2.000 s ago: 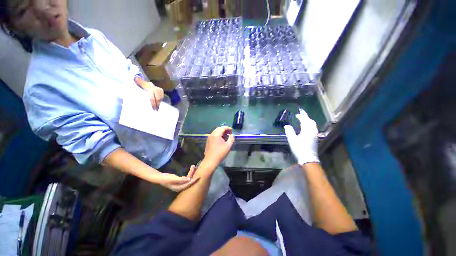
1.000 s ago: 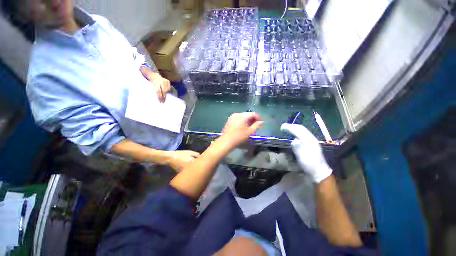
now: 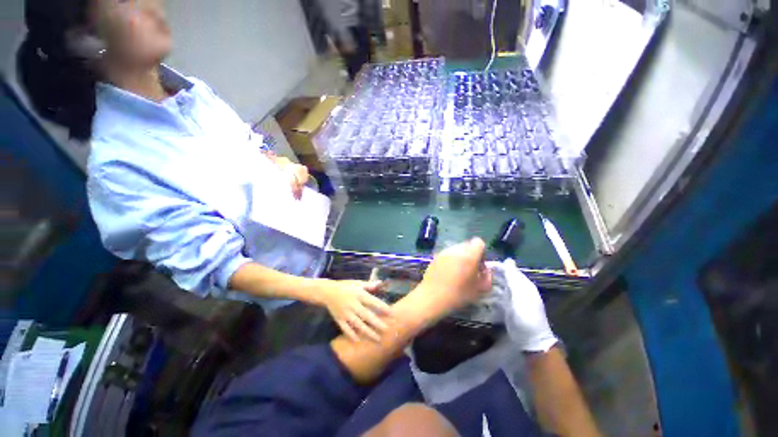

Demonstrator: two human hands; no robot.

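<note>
Two glossy black cylindrical parts lie on the green bench top: one (image 3: 427, 232) left of centre, the other (image 3: 510, 234) tilted, further right. A white trimming knife (image 3: 559, 244) with an orange-red end lies at the right of the bench. My bare left hand (image 3: 459, 275) is curled above the bench's front edge; I cannot tell if it holds anything. My right hand (image 3: 522, 307) in a white glove is beside it, fingers close to the left hand and partly hidden; its grip cannot be made out.
Two stacks of clear blister trays (image 3: 380, 128) with dark parts stand at the back. A person in light blue (image 3: 162, 188) stands at left, holding a white paper (image 3: 290, 209), one hand on my left forearm. A blue frame (image 3: 682, 341) is at right.
My left hand has moved right, towards the gloved hand, which has drawn down and back from the parts. The left black part and the knife show fully. The person's hand has spread on my forearm.
</note>
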